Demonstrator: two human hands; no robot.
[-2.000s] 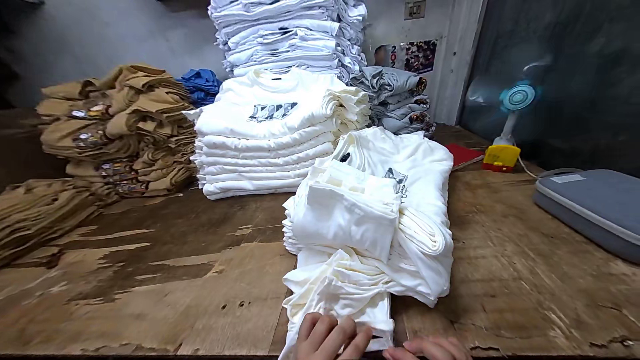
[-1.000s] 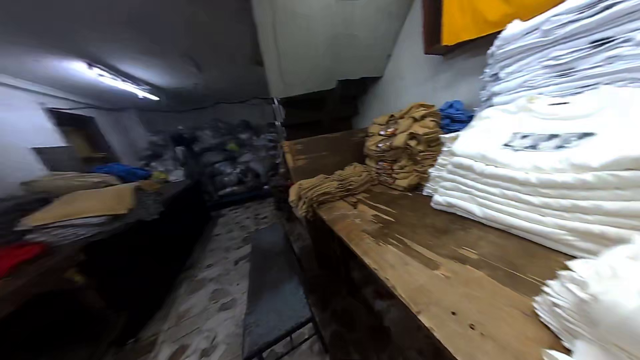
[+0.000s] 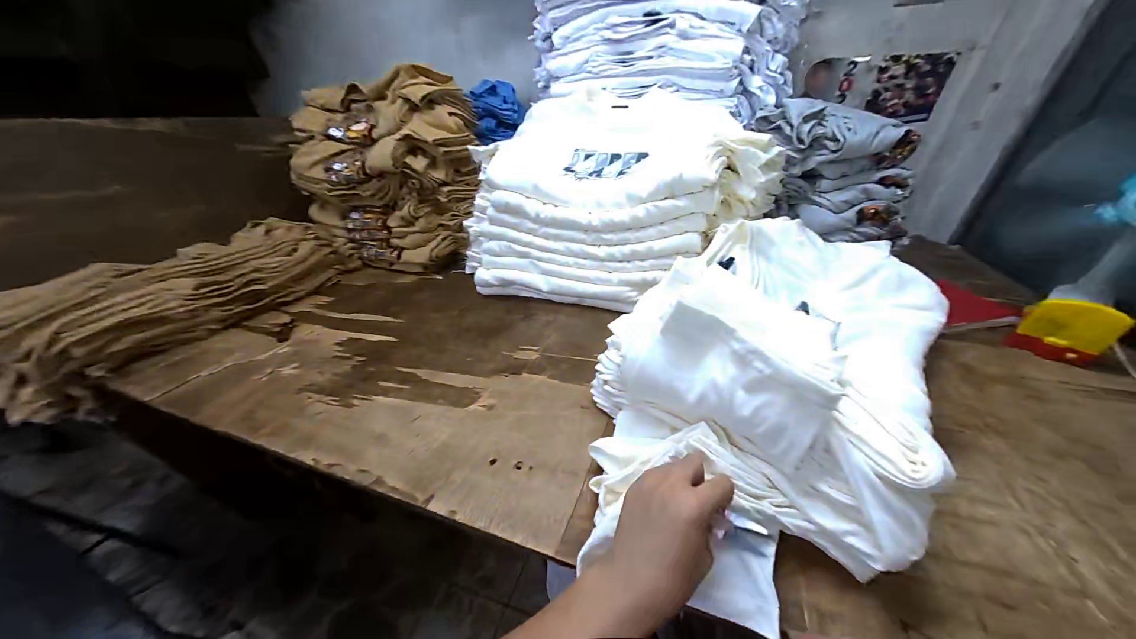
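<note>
My left hand (image 3: 670, 532) reaches in from the bottom with its fingers closed on folded white fabric (image 3: 744, 577) at the table's front edge. Just beyond it, a folded stack of white cloth pieces (image 3: 732, 377) lies on a spread of white shirts (image 3: 887, 328). Behind and to the left stands a neat stack of white T-shirts (image 3: 595, 240), the top one with a dark print on its chest. My right hand is not in view.
Brown garments are piled (image 3: 390, 169) and laid in a long row (image 3: 169, 302) on the left of the wooden table (image 3: 426, 399). Tall white (image 3: 657, 44) and grey (image 3: 843, 160) stacks stand behind. A fan with a yellow-and-red base (image 3: 1069, 328) is at right.
The view swung left and has come back. Two seconds ago both hands were at the near white fabric; now only my left hand shows there.
</note>
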